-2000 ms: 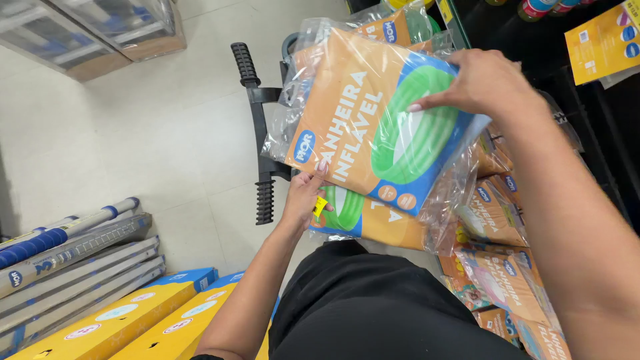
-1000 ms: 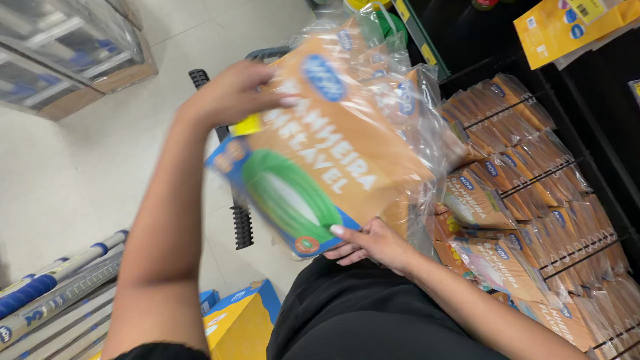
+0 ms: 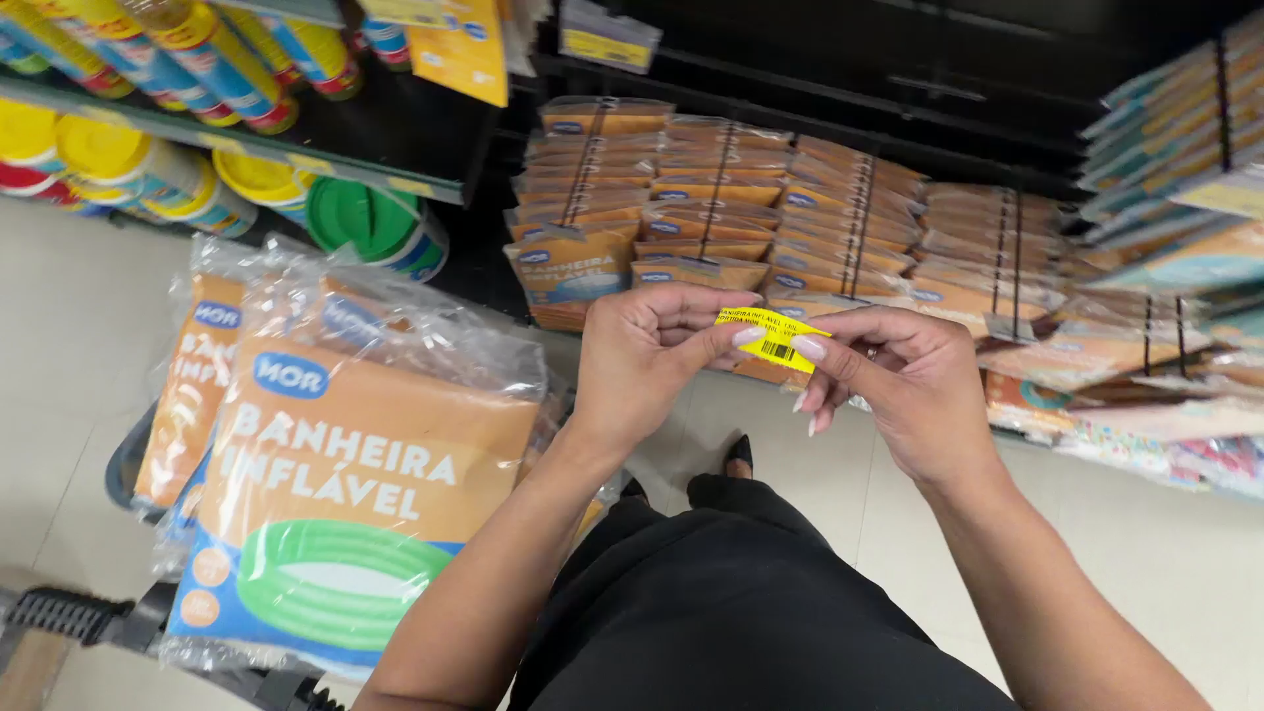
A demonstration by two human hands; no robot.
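Observation:
A small yellow price label [image 3: 775, 339] with a printed code is stretched between both hands. My left hand [image 3: 652, 355] pinches its left end between thumb and fingers, and my right hand [image 3: 879, 370] pinches the right end. Beyond the label, rows of packaged inflatable tubs [image 3: 706, 217] hang on black hooks. At the left, a clear-bagged Mor inflatable tub package [image 3: 336, 425], orange and blue with a green tub pictured, lies on top of similar packages. The pile rests on a cart, mostly hidden, with a black ribbed handle grip [image 3: 69, 614]. Neither hand touches the pile.
A shelf [image 3: 326, 163] at upper left holds tubes with yellow and blue wrapping, and below it are tubs with yellow lids and a green-lidded tub [image 3: 365, 222]. More hanging packages [image 3: 1175, 148] jut out at the right. Pale floor tiles [image 3: 839, 444] show around my feet.
Both hands have left the tub package that they held one second ago and now hold the yellow label. The package lies on the pile at the left. The view has turned toward the hanging stock.

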